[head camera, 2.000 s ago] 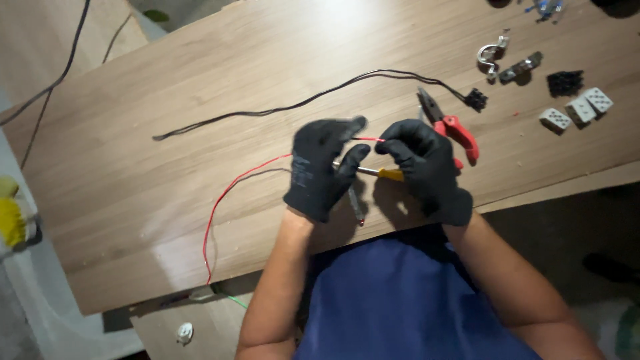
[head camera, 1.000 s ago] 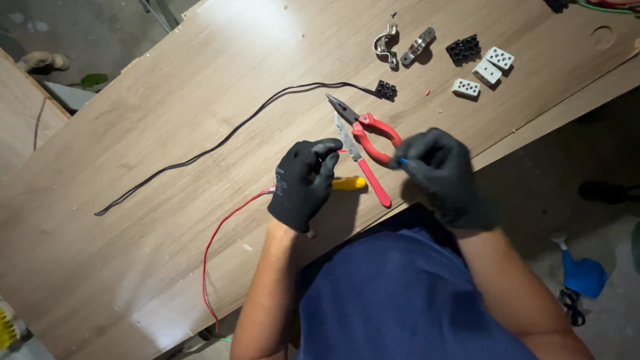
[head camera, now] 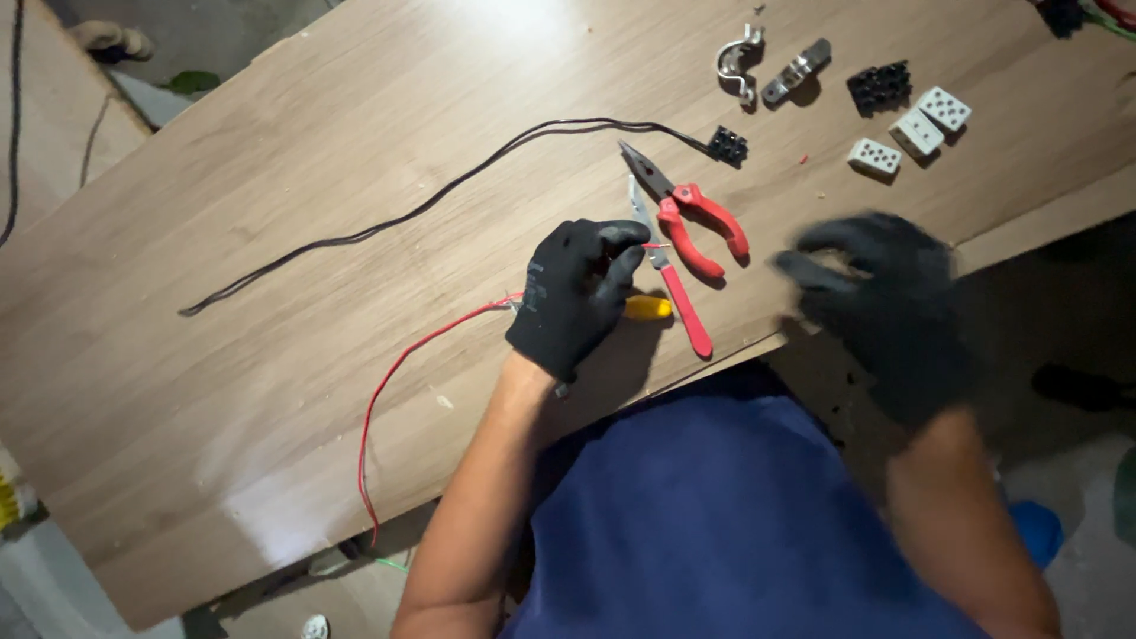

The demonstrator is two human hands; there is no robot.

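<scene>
My left hand point(head camera: 581, 293), in a black work glove, pinches a red wire point(head camera: 399, 359) near its bared end. The wire trails left and over the table's near edge. Under and beside that hand lie a yellow-handled tool point(head camera: 649, 307), its other part hidden, and a knife with a red handle point(head camera: 686, 312). Red-handled long-nose pliers point(head camera: 690, 213) rest just beyond. My right hand point(head camera: 879, 293), gloved too and blurred, hangs off to the right over the near edge, thumb and fingers apart, nothing visible between them. A black twin wire point(head camera: 453, 185) runs into a small black terminal block point(head camera: 728, 145).
Two metal clamps point(head camera: 738, 67) point(head camera: 797, 73), another black terminal block point(head camera: 879, 87) and white terminal blocks point(head camera: 916, 131) lie at the back right of the wooden table point(head camera: 266, 382). The near edge runs beside my body. Something blue point(head camera: 1036, 532) is below at the right.
My right hand has moved right, away from my left hand and the pliers. The knife and pliers, partly covered by my hands two seconds ago, now show more fully. The view has shifted.
</scene>
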